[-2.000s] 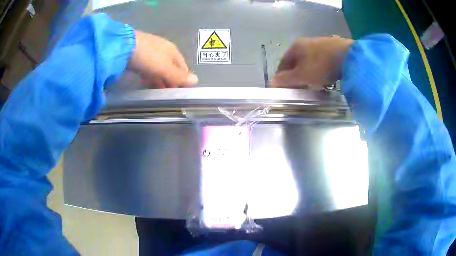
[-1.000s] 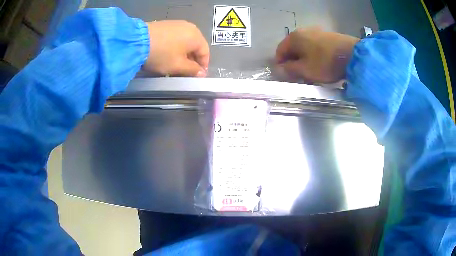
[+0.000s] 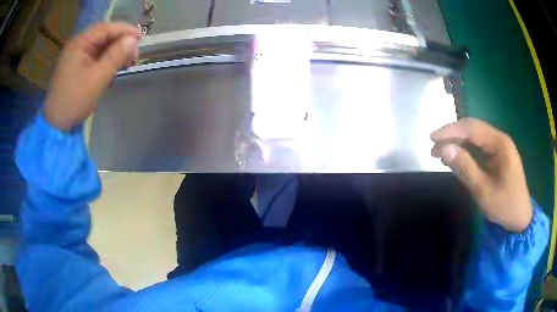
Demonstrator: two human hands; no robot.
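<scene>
A boxed product, glaring white with a pink edge, lies upright in the view on the steel work plate. Its clear plastic bag is loose and crinkled at the near end. The box's far end reaches the pale sealing jaw; whether the bag mouth is under it I cannot tell. My left hand is raised at the jaw's left end, thumb and fingertips close together, and I cannot tell if it holds anything. My right hand is at the plate's right edge, fingers apart, empty.
The green conveyor belt with its yellow edge line runs along the right. A black end block sits at the jaw's right end. Brown cartons stand at the upper left. My lap is below the plate.
Both hands have left the jaw, my left outward to the left, my right down to the right. The view has shifted, so machine and box appear higher and the warning label is out of view.
</scene>
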